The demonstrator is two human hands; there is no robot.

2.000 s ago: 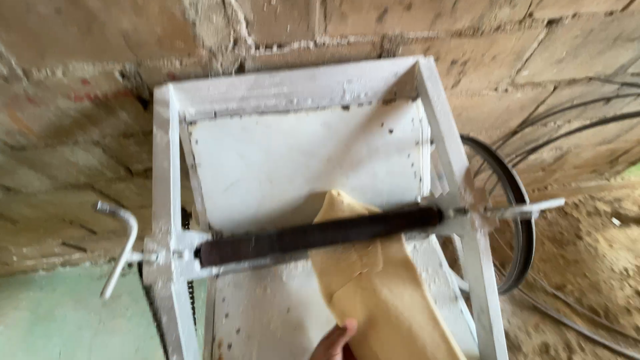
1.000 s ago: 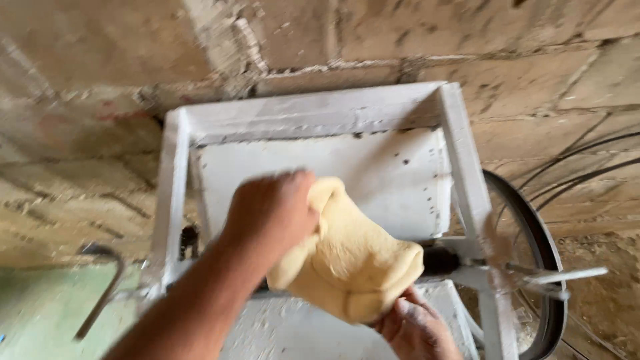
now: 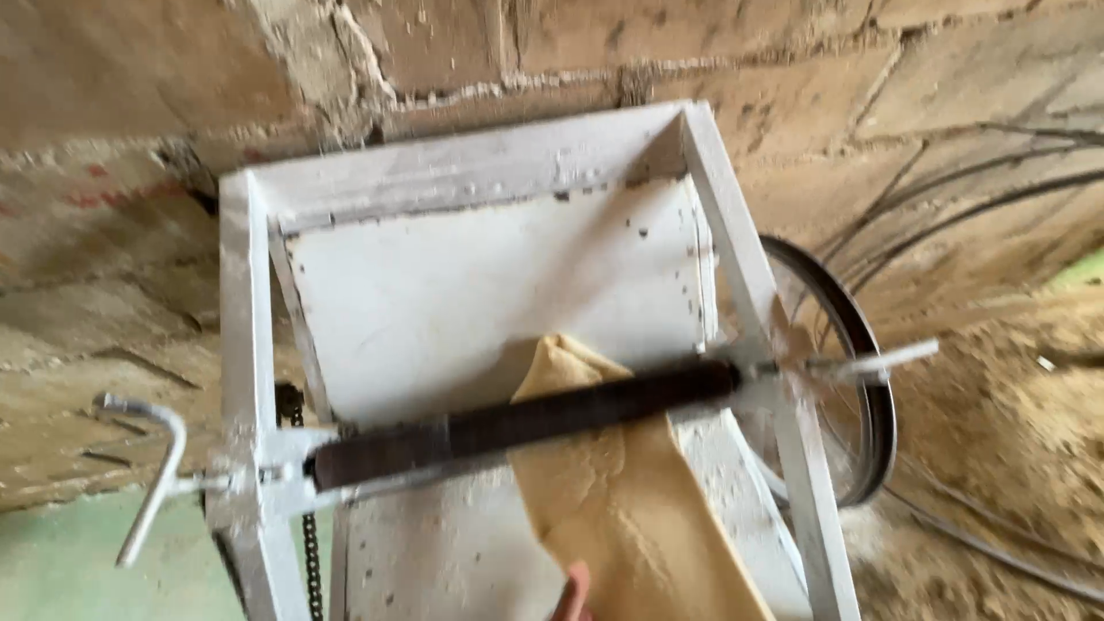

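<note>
A long sheet of pale dough (image 3: 621,517) passes beneath the dark roller (image 3: 517,423) of a white metal dough sheeter. Its folded far end (image 3: 565,358) rests on the sloping white plate (image 3: 500,285) behind the roller. At the bottom edge only a fingertip and a little of one hand show, seemingly my left hand (image 3: 573,595), touching the left edge of the dough; its grip cannot be made out. My right hand is out of view.
A bent crank handle (image 3: 164,474) sticks out left, near a drive chain (image 3: 311,561). On the right are a straight handle (image 3: 897,355), a large dark wheel (image 3: 875,414) and loose cables (image 3: 966,194). A block wall (image 3: 776,78) stands behind the frame (image 3: 483,164).
One second ago both hands held the bunched dough above the roller; now it lies stretched out under the roller. The right hand has left the view and the other has drawn back to the bottom edge.
</note>
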